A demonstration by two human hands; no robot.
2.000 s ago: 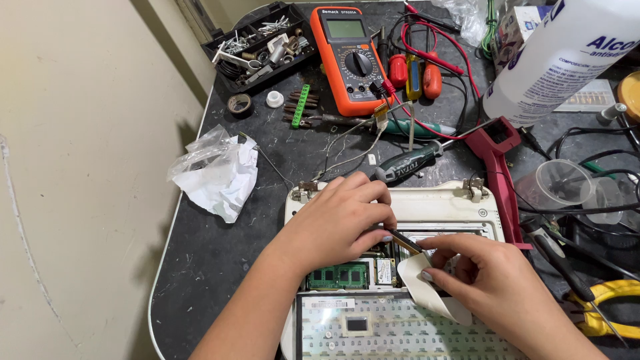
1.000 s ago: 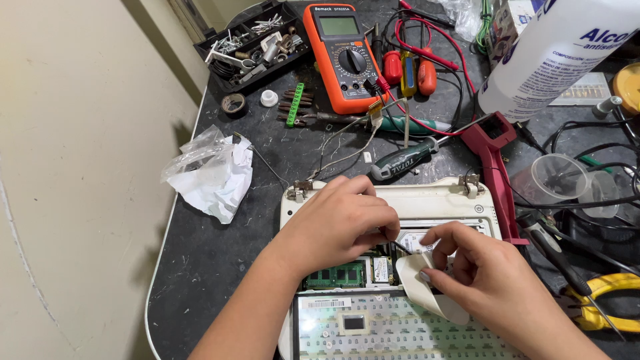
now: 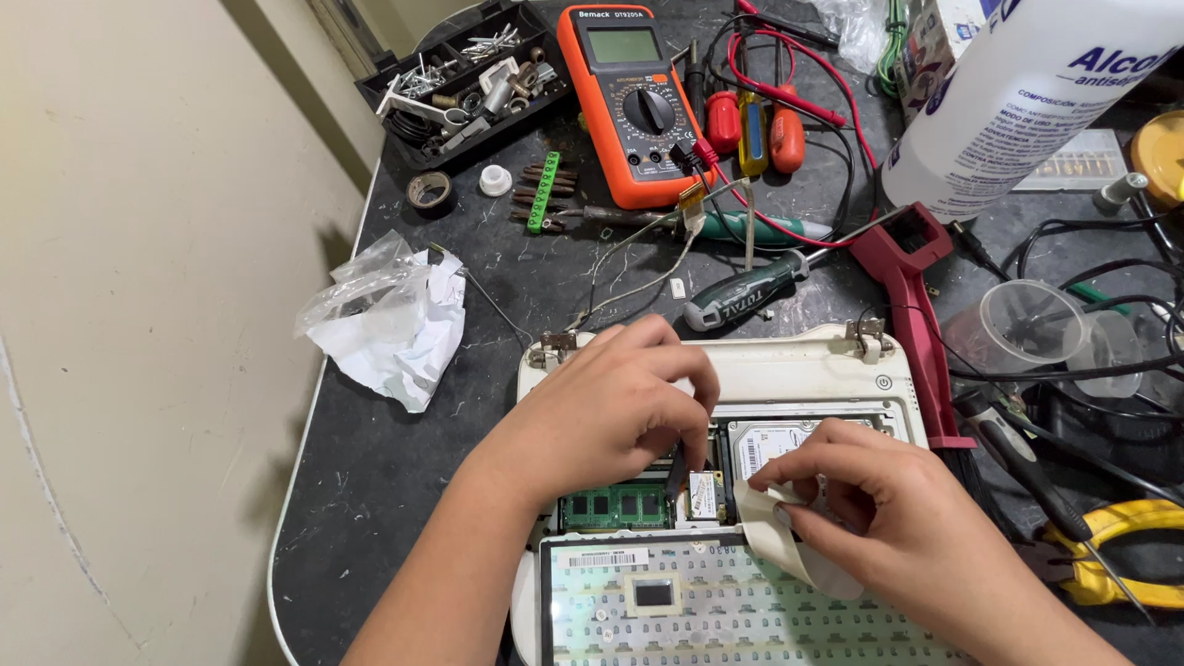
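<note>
A white laptop base (image 3: 786,365) lies opened, its keyboard (image 3: 731,601) turned over at the near side. My left hand (image 3: 620,407) is over the open bay, fingers pinched on a thin dark strip or tool (image 3: 677,476), partly hidden by the hand. Just below it are a green memory module (image 3: 615,505) and a small labelled card (image 3: 705,495). My right hand (image 3: 869,499) pinches a cream-coloured flexible sheet or tape (image 3: 786,546), which curls down over the keyboard's edge. Behind that hand a hard drive (image 3: 763,444) sits in the base.
Behind the laptop lie a screwdriver (image 3: 747,294), an orange multimeter (image 3: 634,106), a soldering iron (image 3: 758,227) and a tray of screws (image 3: 472,83). Crumpled paper (image 3: 393,338) is at left. At right are a red tool (image 3: 911,314), an alcohol bottle (image 3: 999,111), plastic cups (image 3: 1027,328), cables and yellow-handled pliers (image 3: 1124,546).
My left fingers have shifted, and the dark strip now points down beside the small card instead of slanting towards my right hand. My right hand still holds the cream sheet.
</note>
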